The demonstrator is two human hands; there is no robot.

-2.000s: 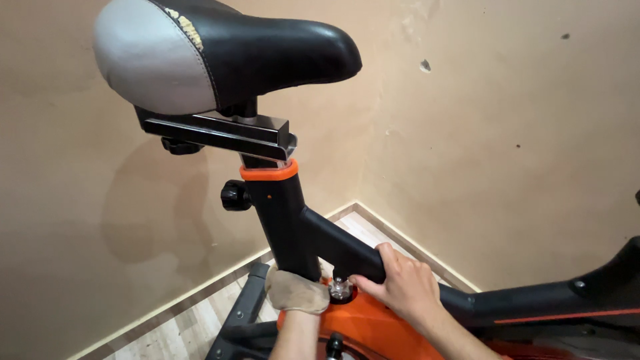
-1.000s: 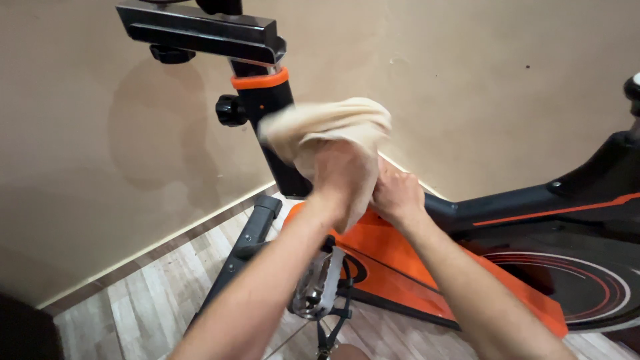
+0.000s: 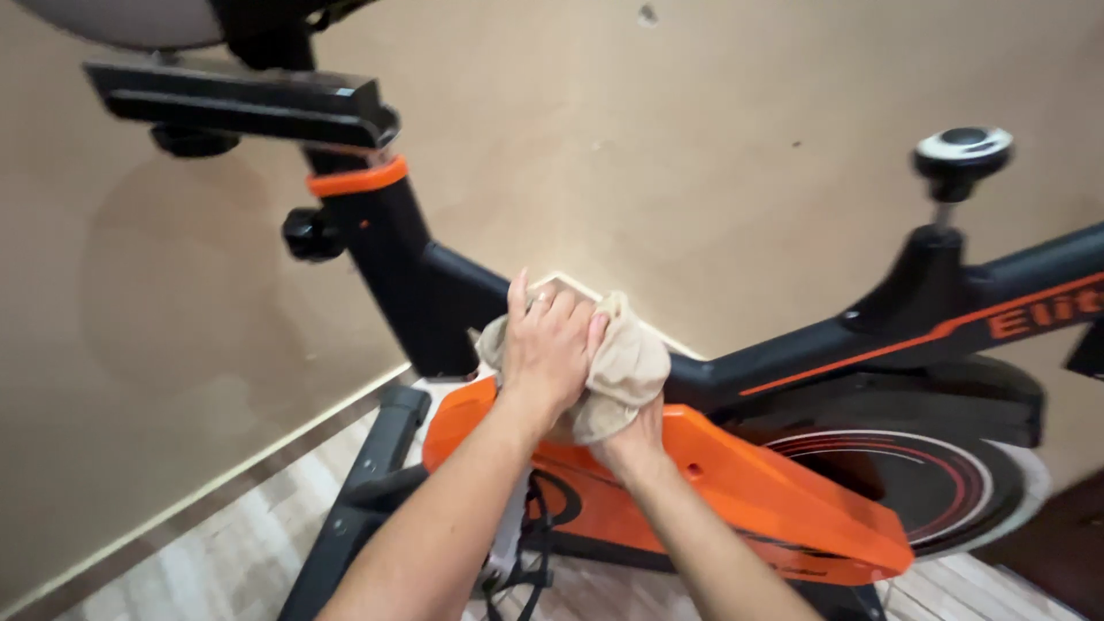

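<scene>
A beige cloth [image 3: 631, 366] is bunched around my right hand [image 3: 634, 435], covering its fingers. My left hand [image 3: 552, 345] is pressed on the cloth, its fingers closed over part of it. Both hands are above the black frame tube [image 3: 470, 272] and the orange chain guard [image 3: 776, 496] of an exercise bike; the cloth hides whether it touches the tube. The black seat post tube [image 3: 384, 276] with its orange collar [image 3: 358, 178] rises to the left of my hands.
A black adjustment knob [image 3: 312, 235] sticks out from the seat post. To the right stand a resistance knob [image 3: 962, 159] and the flywheel [image 3: 914, 492]. The rear stabilizer [image 3: 354, 500] lies on the wood-look floor. Beige walls [image 3: 621, 190] meet in a corner behind the bike.
The cloth, earlier raised and swinging around my left hand, is now lower and gathered around my right hand. My hands have come together at the cloth.
</scene>
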